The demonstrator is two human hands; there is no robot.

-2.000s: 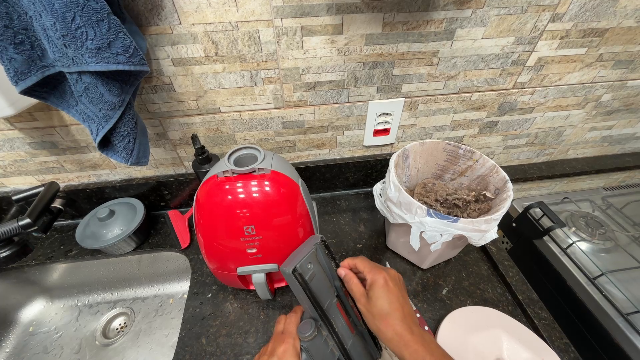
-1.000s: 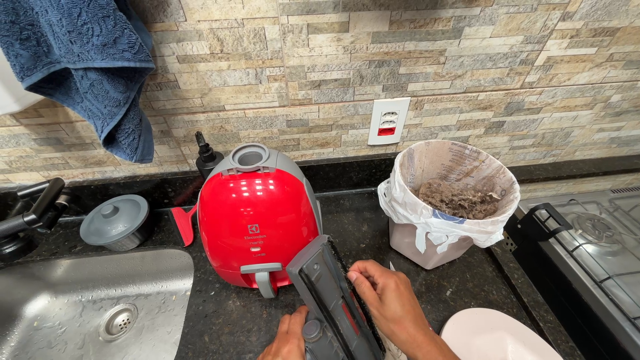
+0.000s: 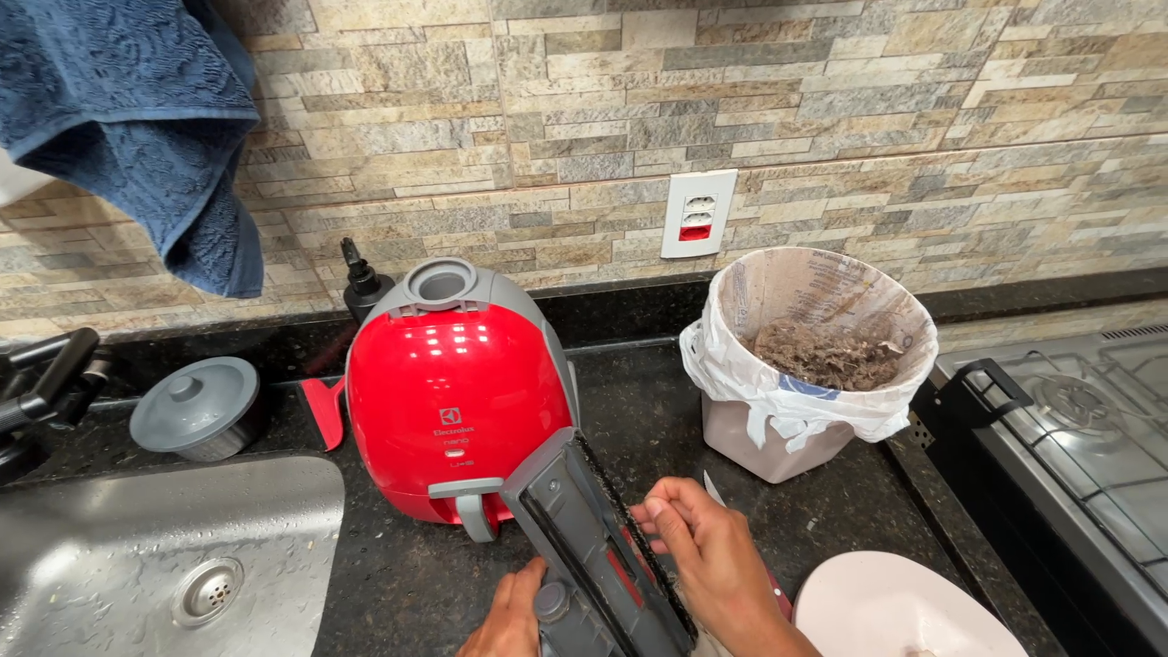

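Observation:
A grey vacuum cleaner floor head (image 3: 584, 547) stands tilted at the bottom centre, its underside with red strips and a dark bristle edge facing up. My left hand (image 3: 513, 611) is at its left edge, by a round grey part; whether it grips is partly hidden. My right hand (image 3: 707, 557) has thumb and fingertips pinched together at the bristle edge on the right side; anything between them is too small to tell. Behind the head stands a red Electrolux vacuum cleaner (image 3: 456, 383). A knife (image 3: 714, 488) lies partly hidden behind my right hand.
A lined bin (image 3: 776, 438) holding grey-brown dust stands right of the vacuum. A pale pink lid-like piece (image 3: 894, 602) lies at bottom right, near the gas stove (image 3: 1077, 438). Left are a steel sink (image 3: 301, 529), lidded pot (image 3: 196, 401), red squeegee (image 3: 324, 415), faucet (image 3: 55, 383) and hanging blue towel (image 3: 155, 137).
My right hand's fingers have moved slightly along the bristle edge of the floor head, and its fingertips are drawn closer together. The floor head and left hand stay about where they were.

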